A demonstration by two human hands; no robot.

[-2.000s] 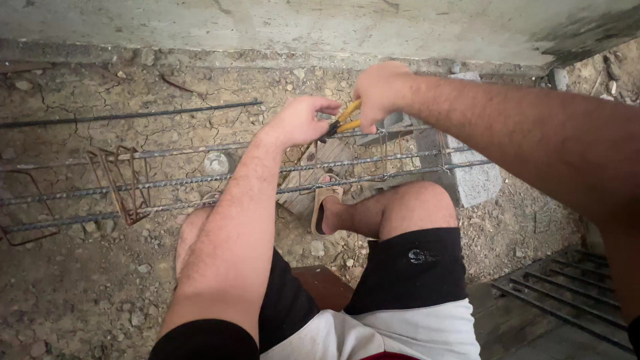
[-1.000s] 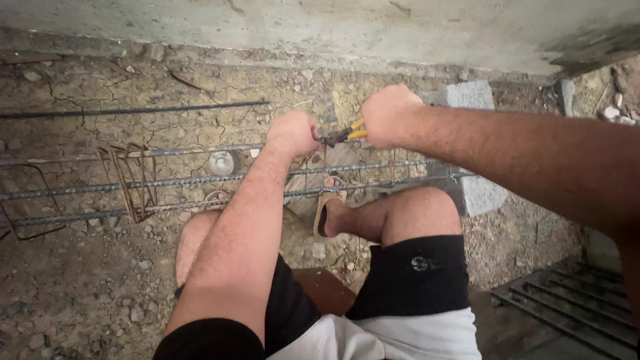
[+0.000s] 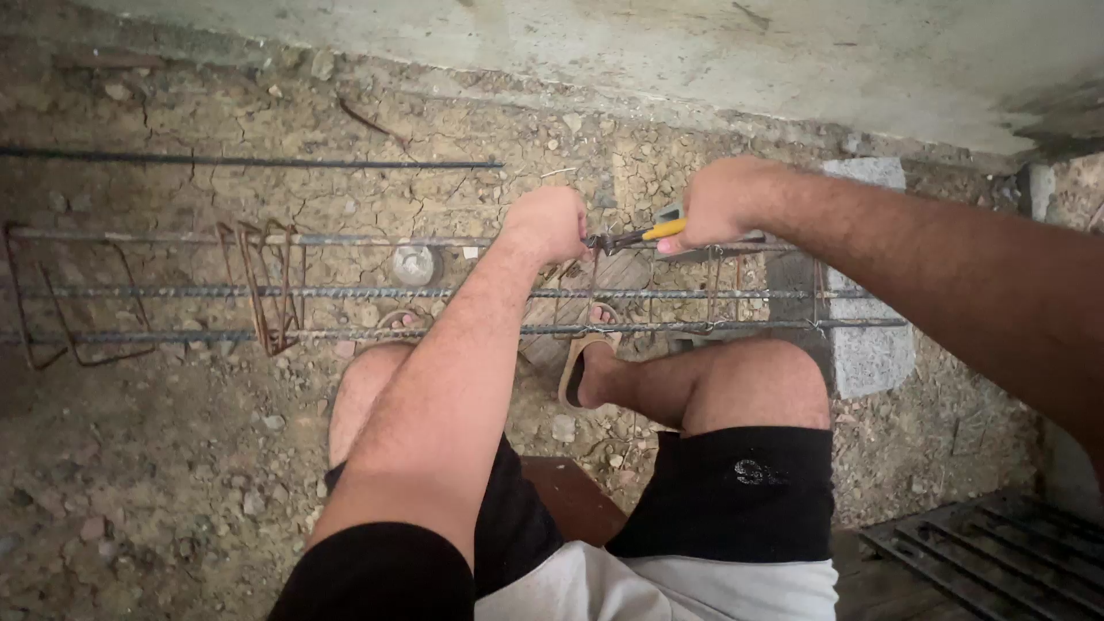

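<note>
My right hand (image 3: 723,205) grips the yellow handles of a pair of pliers (image 3: 662,230), whose dark jaws meet a stirrup and the far rebar. Close by on the left, my left hand (image 3: 552,224) is curled at that far rebar, beside the jaws; whether its fingers hold wire or the bar is hidden. Long steel rebars (image 3: 388,293) run across the view, parallel, through bent stirrups. A bunch of rusty stirrups (image 3: 266,289) hangs on them at the left. Thin tie wire (image 3: 714,252) shows at a stirrup on the right.
A concrete block (image 3: 871,345) lies under the bars at the right. Along the far side runs a concrete wall (image 3: 604,52). A loose rebar (image 3: 345,161) lies on cracked soil, and a clear round container (image 3: 416,265) stands by the bars. A black metal grate (image 3: 983,552) is at lower right.
Both hands have moved slightly nearer the near bars in the view. The pliers' handles, plainly spread two seconds ago, now look closer together.
</note>
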